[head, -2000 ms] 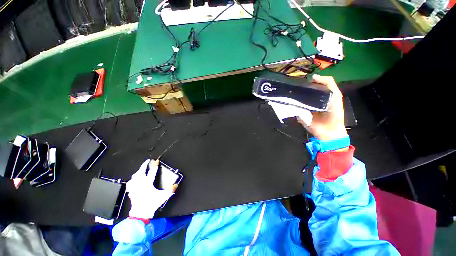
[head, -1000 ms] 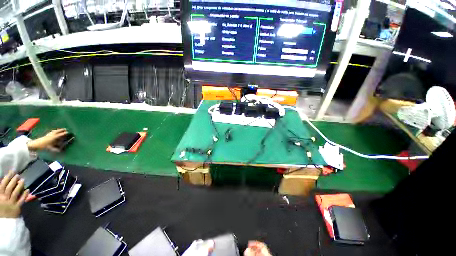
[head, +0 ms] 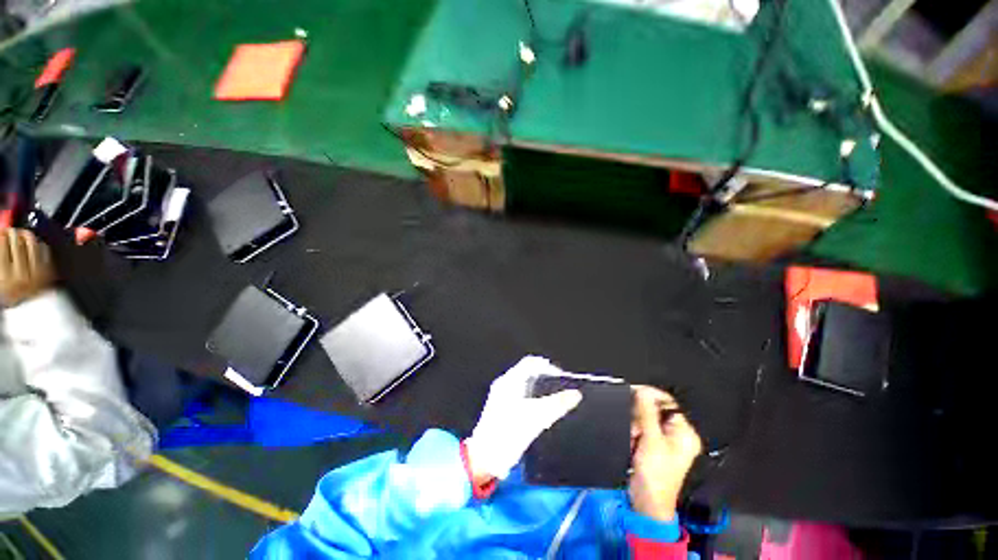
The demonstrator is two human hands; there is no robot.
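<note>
A flat black set-top box (head: 580, 435) is held between both my hands near the bench's front edge. My left hand (head: 517, 413), in a white glove, grips its left side with the thumb on top. My bare right hand (head: 663, 446) is at its right side, fingers at that edge; whether a plug is in them cannot be told. Three boxes lie on the black mat to the left: one farther back (head: 252, 214), one nearer (head: 263, 337) with a white slip, and one greyer in the glare (head: 378, 347).
Stacked boxes (head: 115, 202) stand at left beside a neighbour's hand (head: 24, 265). A box (head: 848, 345) lies on an orange-red pad (head: 832, 286) at right. Another pad (head: 259, 70) lies bare on the green surface. The green-topped stand (head: 657, 104) with loose cables is ahead.
The view has tilted down, so the monitor is out of sight. Both my hands now show fully around the held box. The box on the back-left pad is gone from it.
</note>
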